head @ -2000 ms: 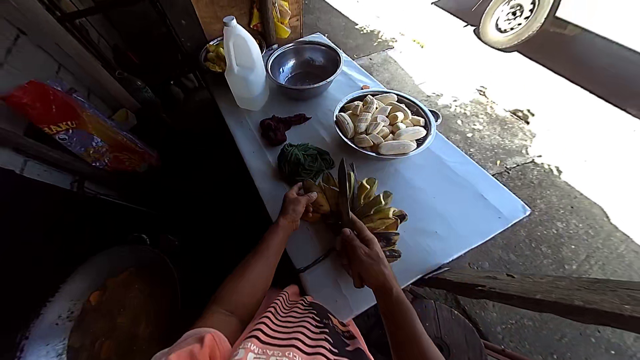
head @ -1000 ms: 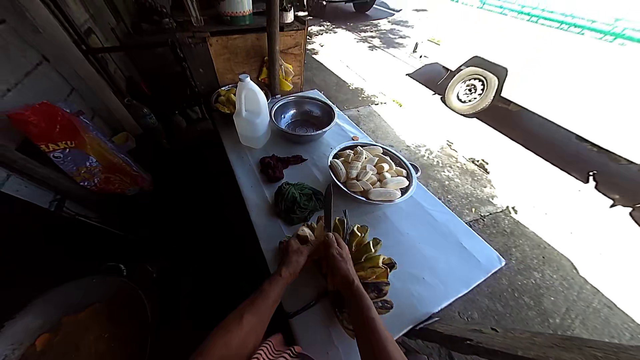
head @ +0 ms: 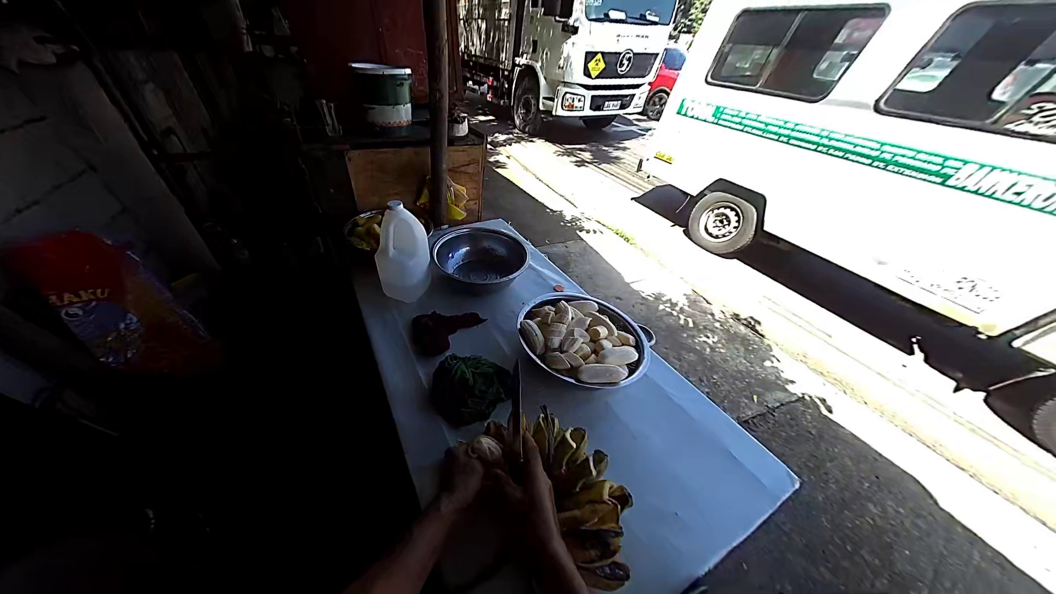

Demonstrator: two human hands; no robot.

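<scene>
My right hand [head: 528,487] is closed around the handle of a knife [head: 516,404], its blade pointing away from me. Close beside it, my left hand [head: 464,478] holds a banana [head: 485,449], whose pale end shows between the hands. Banana peels [head: 590,495] lie in a curved heap at the right of my hands. Beyond them, peeled bananas and pieces [head: 577,338] fill a metal colander [head: 640,373]. A dark green bundle [head: 470,388] and a dark red bundle [head: 437,332] rest on the white-covered table [head: 685,462]. Shadow hides much of my fingers.
At the far end of the table stand a plastic jug [head: 403,256] and a metal bowl [head: 481,257]. A wooden post [head: 438,107] rises behind them. A red printed bag [head: 107,305] is at the left. A white van [head: 825,165] and a truck [head: 610,58] stand on the road.
The view has tilted up toward the road. My hands have drawn close together around the banana, while the knife remains in my right hand.
</scene>
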